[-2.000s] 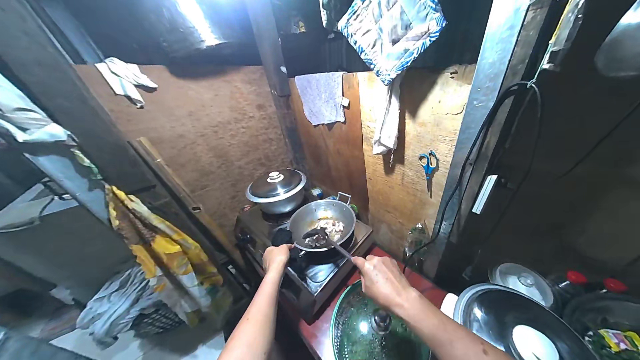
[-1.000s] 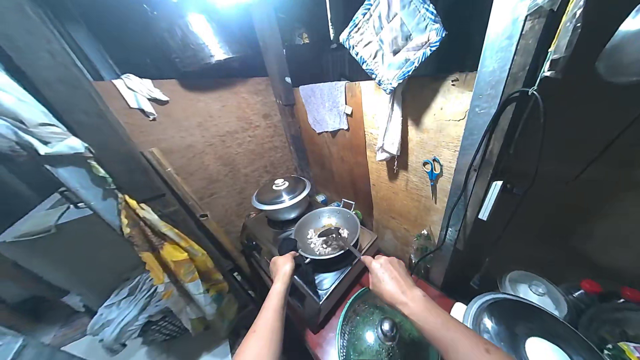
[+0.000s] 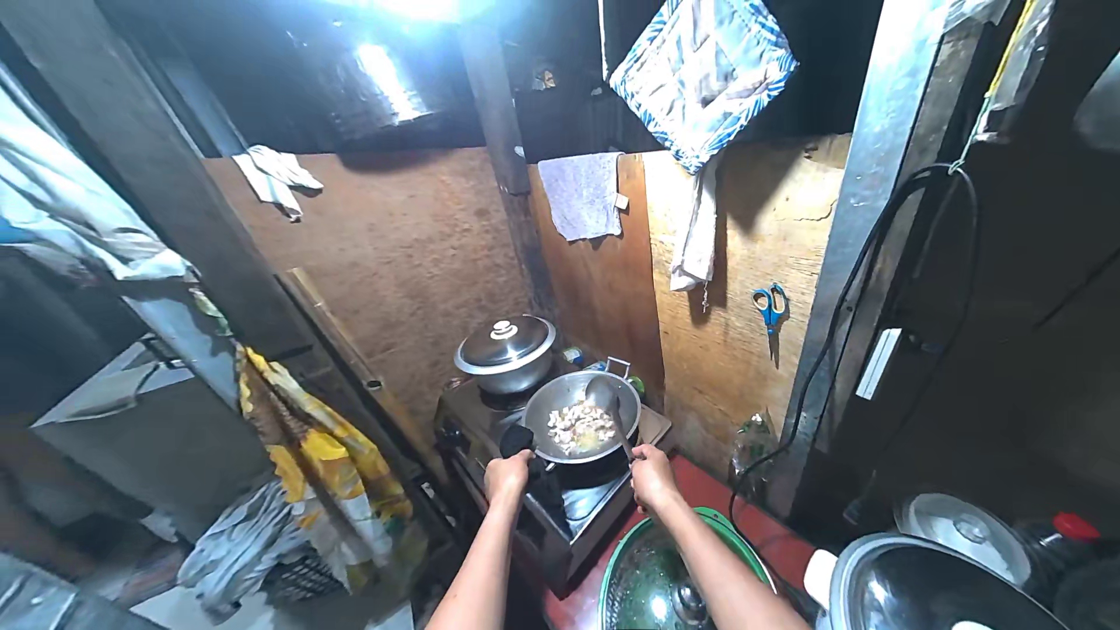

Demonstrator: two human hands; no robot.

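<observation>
A metal frying pan (image 3: 560, 394) sits on a gas stove (image 3: 573, 516), with small pale pieces of food (image 3: 577, 426) in it. My left hand (image 3: 507, 477) is closed at the near left edge of the pan, around what looks like a dark cloth or holder (image 3: 517, 440); the grip itself is partly hidden. My right hand (image 3: 652, 477) grips the handle of a ladle or cooking spoon (image 3: 617, 411), whose bowl is at the pan's far right side, beyond the food.
Behind left, a lidded pot (image 3: 505, 350) stands on the stove. A glass lid (image 3: 652, 577) with green rim lies near my right forearm on a red surface (image 3: 704, 477). Scissors (image 3: 770, 306) and a quilted pot holder (image 3: 707, 79) hang on the wall. A large lidded pot (image 3: 927, 586) is at lower right.
The spoon's bowl has moved from among the food to the far right side of the pan. My left hand has stayed at the pan's near left edge.
</observation>
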